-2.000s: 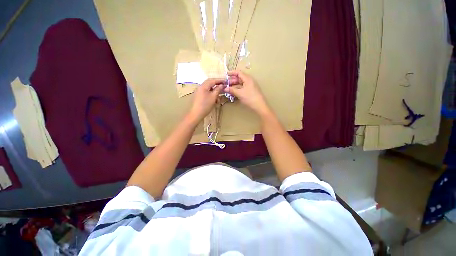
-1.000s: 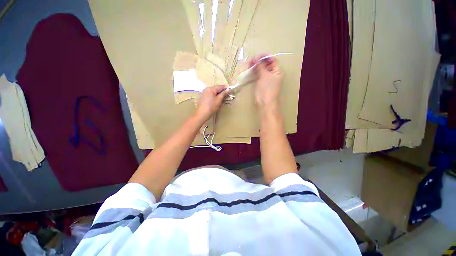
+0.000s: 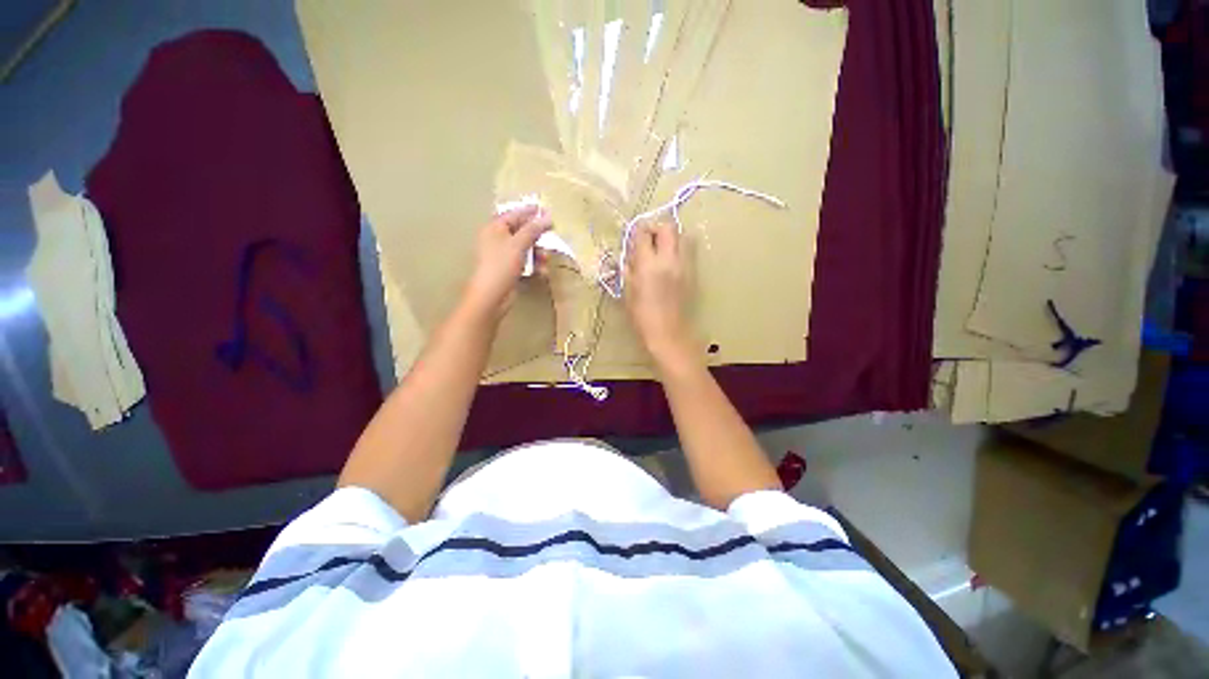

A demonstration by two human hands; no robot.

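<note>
Large tan card patterns (image 3: 756,299) lie on maroon fabric in front of me. A fan of narrower tan cards (image 3: 550,173) with white slips lies on top, with white cord (image 3: 736,192) through its lower end. My left hand (image 3: 511,246) pinches the small cards by a white slip at the fan's left side. My right hand (image 3: 656,272) is at the cord, its fingers curled beside the knot; the cord's free end trails to the right. What the right fingertips grip is partly hidden. A looped cord end (image 3: 583,385) hangs at the card's lower edge.
A maroon piece with blue marking (image 3: 226,265) lies left on the grey table (image 3: 53,491), beside small tan patterns (image 3: 86,305). Stacked maroon fabric (image 3: 888,212) and tan cards marked "S" (image 3: 1061,173) are at right. A cardboard box (image 3: 1047,531) stands below right.
My right hand has come back down and left from the pulled-out cord end. My left hand has moved left and up onto the white slip. The cord now lies in a curve to the right.
</note>
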